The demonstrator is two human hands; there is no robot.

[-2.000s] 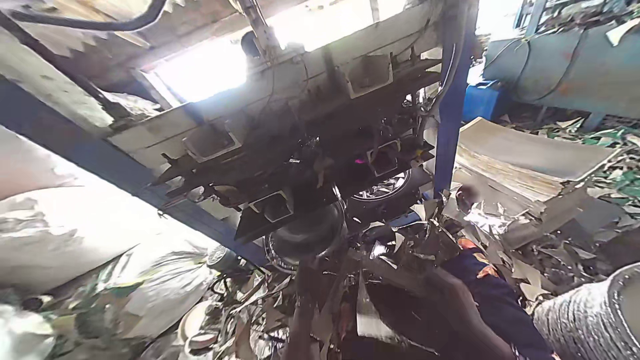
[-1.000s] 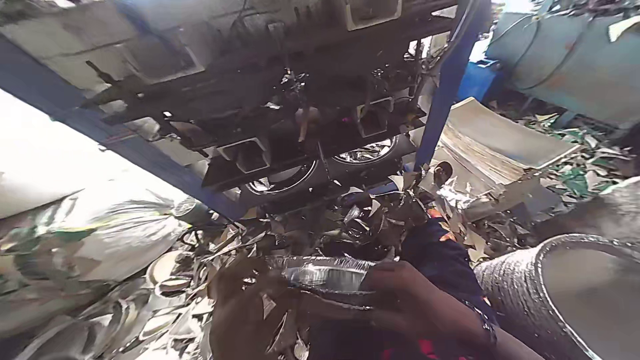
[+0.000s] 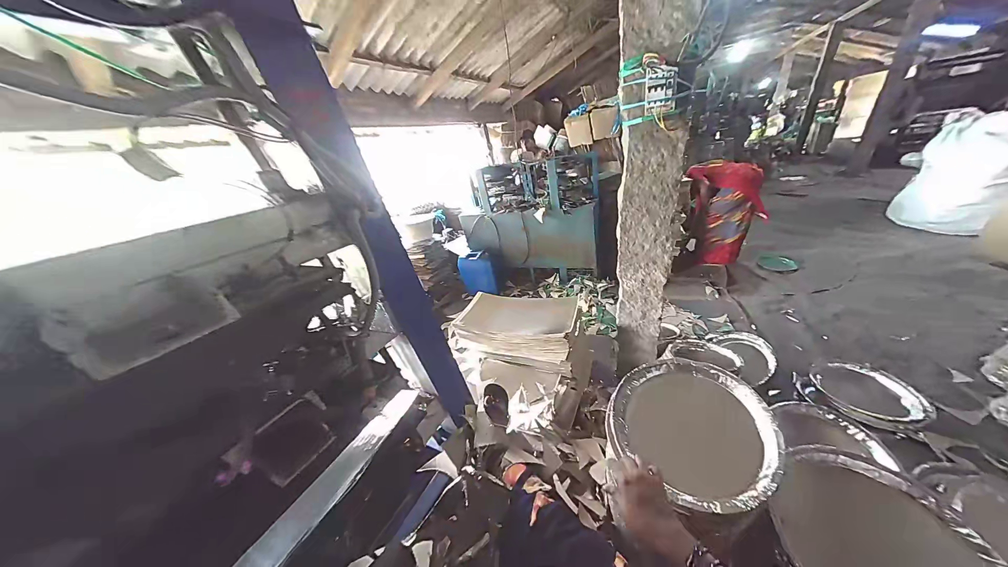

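My right hand (image 3: 650,504) is at the lower right, its fingers curled on the near left edge of a stack of round plates. The top plate (image 3: 693,433) has a brown-grey flat middle and a shiny silver crimped rim. More silver-rimmed round plates (image 3: 858,504) lie in piles to the right of it and behind it. My left hand is outside the view. At the left stands a press machine with a dark metal body (image 3: 142,441) and a blue frame post (image 3: 378,220).
A stack of brown board sheets (image 3: 516,323) stands beyond the blue post, with board scraps (image 3: 567,472) around it. A stone pillar (image 3: 650,197) rises behind the plates. Further back are a blue jerrycan (image 3: 477,272), a teal machine (image 3: 551,236) and a bent-over person in red (image 3: 724,213).
The view has swung right, away from the press. My hands held a silver-rimmed piece in front of the press; my right hand is now at the plate stack, and my left hand has left the view.
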